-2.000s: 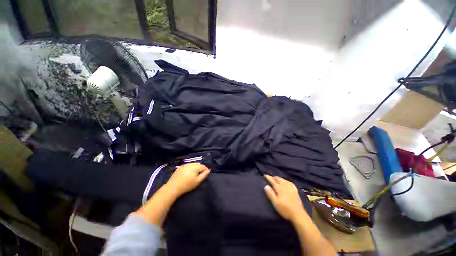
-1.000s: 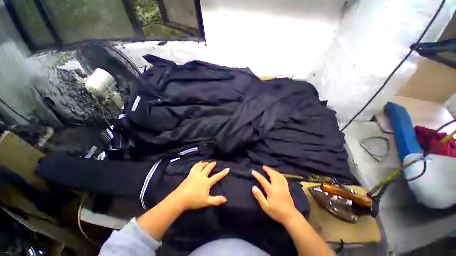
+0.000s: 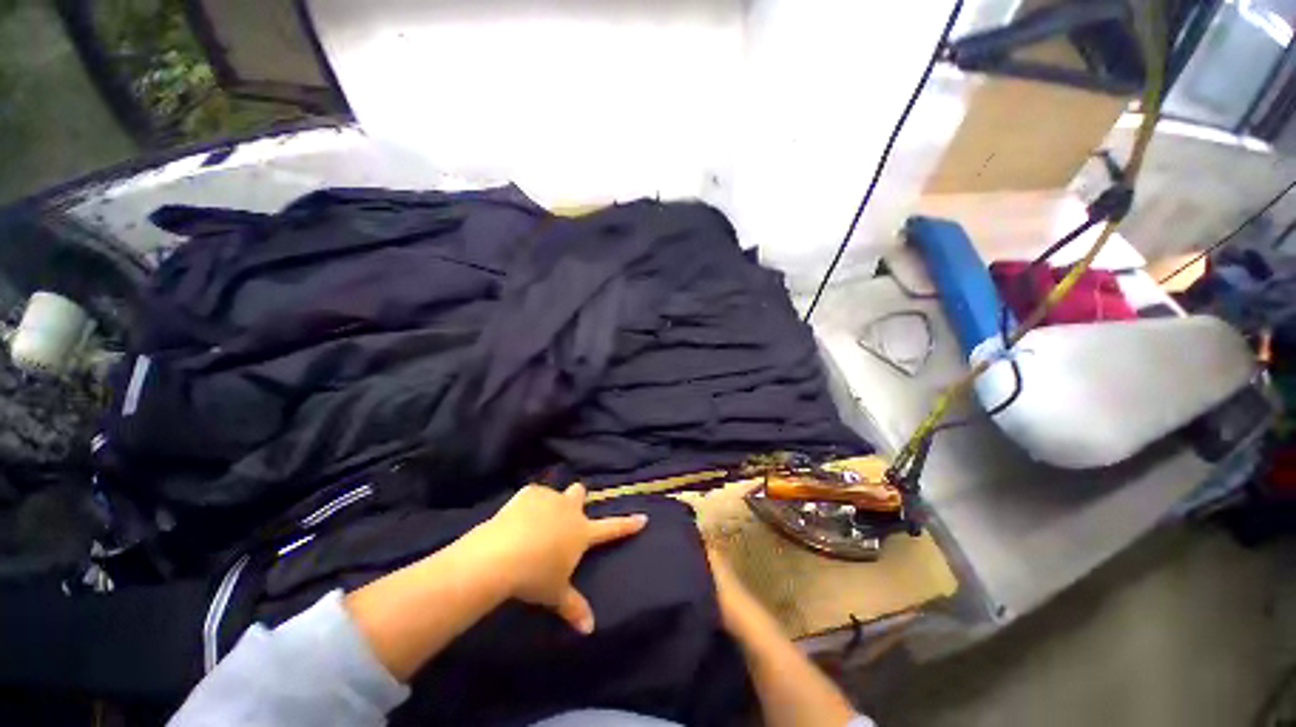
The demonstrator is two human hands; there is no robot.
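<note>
A dark garment (image 3: 611, 625) with white stripe trim lies over the narrow board in front of me. My left hand (image 3: 547, 551) rests on top of it with its fingers spread. My right hand (image 3: 732, 589) is at the garment's right edge, partly hidden and blurred, so its fingers cannot be made out. The iron (image 3: 832, 514), with an orange-brown handle and shiny metal body, lies on the tan iron rest (image 3: 810, 594) to the right of the garment.
A large dark garment pile (image 3: 469, 327) lies behind the board. The yellow iron cord (image 3: 1059, 284) hangs down to the iron. The grey bench (image 3: 967, 547) at right holds a blue block (image 3: 955, 284), a white padded form (image 3: 1123, 384), a wire triangle (image 3: 897, 341) and dark red cloth (image 3: 1073, 294).
The view has turned right. My right hand has moved from the garment's top to its right edge. My left hand has moved right along the garment, nearer its right end.
</note>
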